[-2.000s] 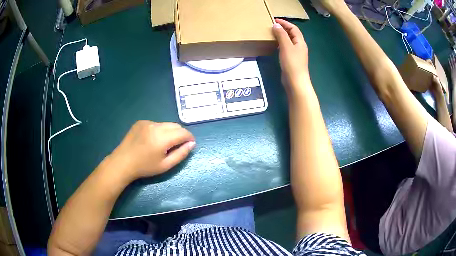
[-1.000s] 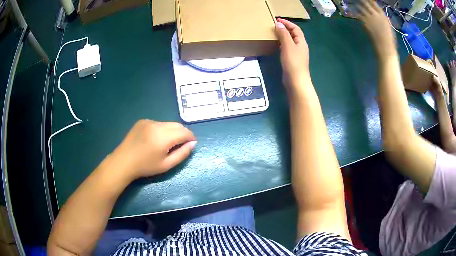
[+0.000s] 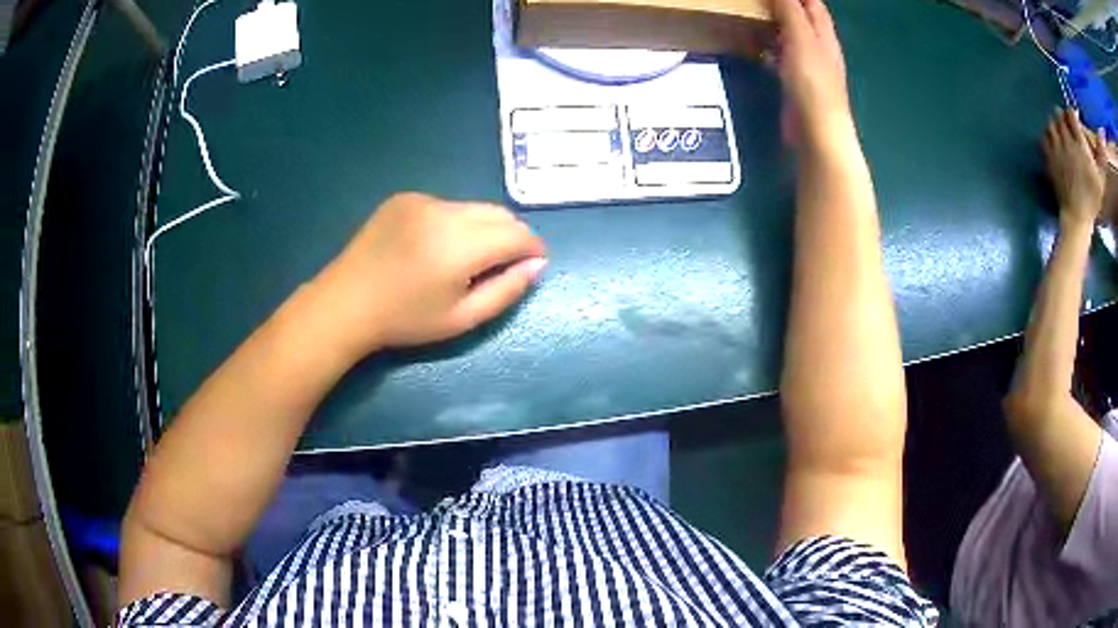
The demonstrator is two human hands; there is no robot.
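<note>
A plain brown carton (image 3: 644,27) lies on the round plate of a white digital scale (image 3: 622,194); the frame's top edge cuts it off. The scale's display and three small buttons face me. My right hand (image 3: 810,55) is at the carton's right end, its fingers against that end. My left hand (image 3: 448,264) rests loosely curled on the bench, front left of the scale, with nothing seen in it. Its fingertips are partly tucked under.
The dark green bench (image 3: 589,307) curves along its front edge. A white power adapter (image 3: 267,42) with a thin cable lies at the left, beside silver rails (image 3: 37,270). At the right are a neighbouring person's hand (image 3: 1075,166) and a blue item (image 3: 1089,86).
The view has tipped down and shifted left, so the scale and carton appear higher and further right. My hands keep their places. The neighbour's nearer arm has drawn back to the right.
</note>
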